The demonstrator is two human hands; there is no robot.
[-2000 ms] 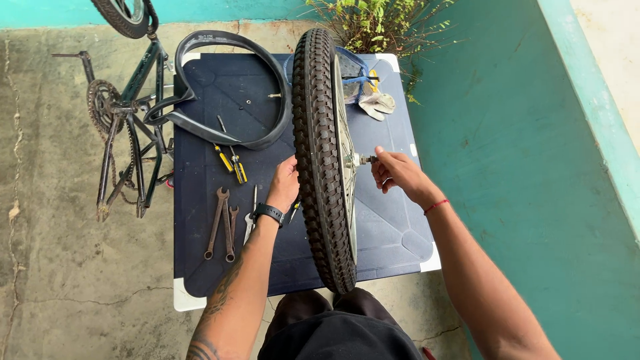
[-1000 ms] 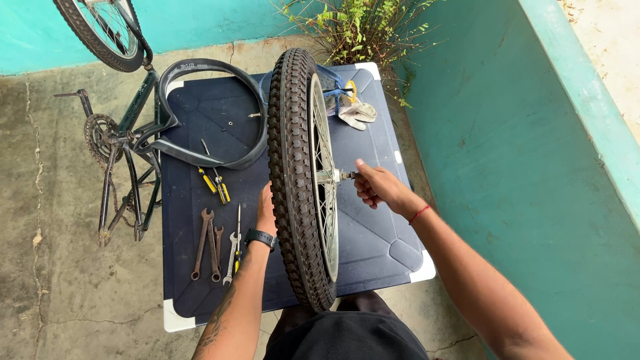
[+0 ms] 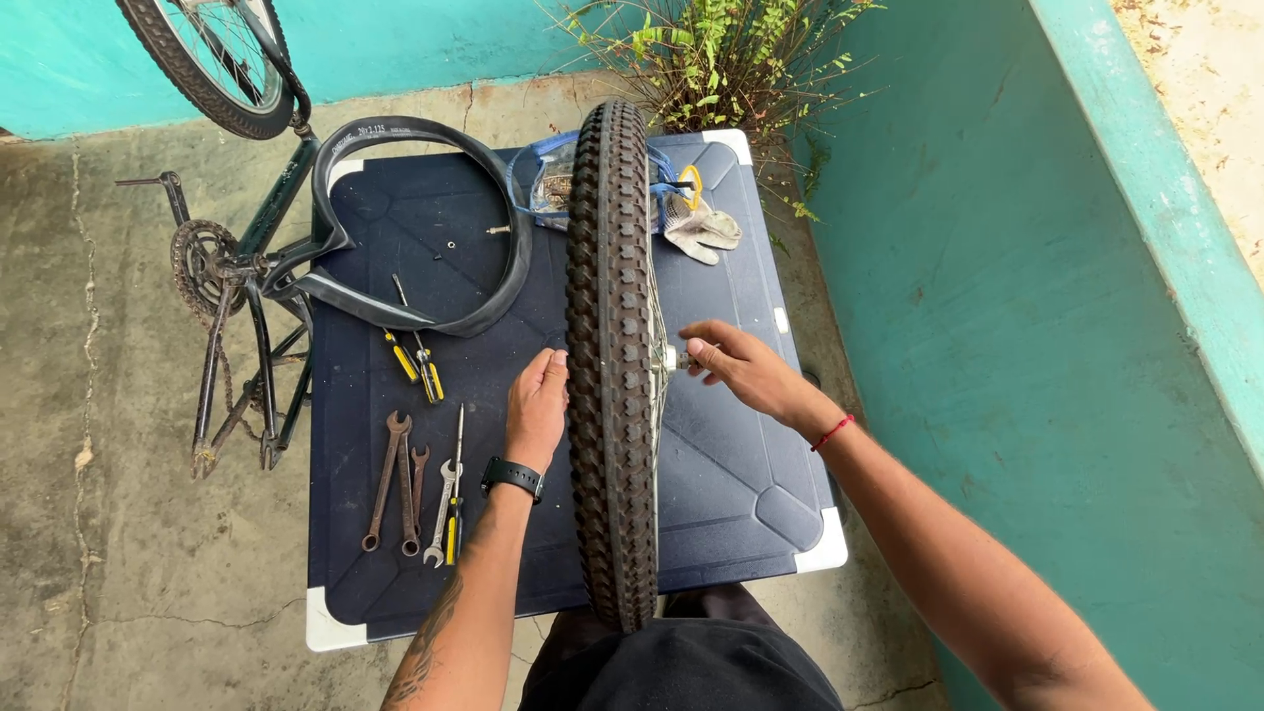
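Observation:
A bicycle wheel with a knobby tyre stands upright over the dark blue table, its tread toward me. My left hand is at the wheel's left side, fingers curled; the tyre hides what its fingertips hold. On the other side my right hand has its thumb and fingers around the axle end, beside the hub. A black inner tube lies on the table's far left part. Left of my left hand are several wrenches and screwdrivers.
A bicycle frame with a chainring stands on the concrete floor to the left. A clear blue-edged bag and a work glove lie at the table's far side. Beyond is a fern; a teal wall rises on the right.
The wheel has turned slightly, so its tread now faces me more squarely. My right hand's fingers have shifted at the axle end. My left hand stays at the wheel's left side.

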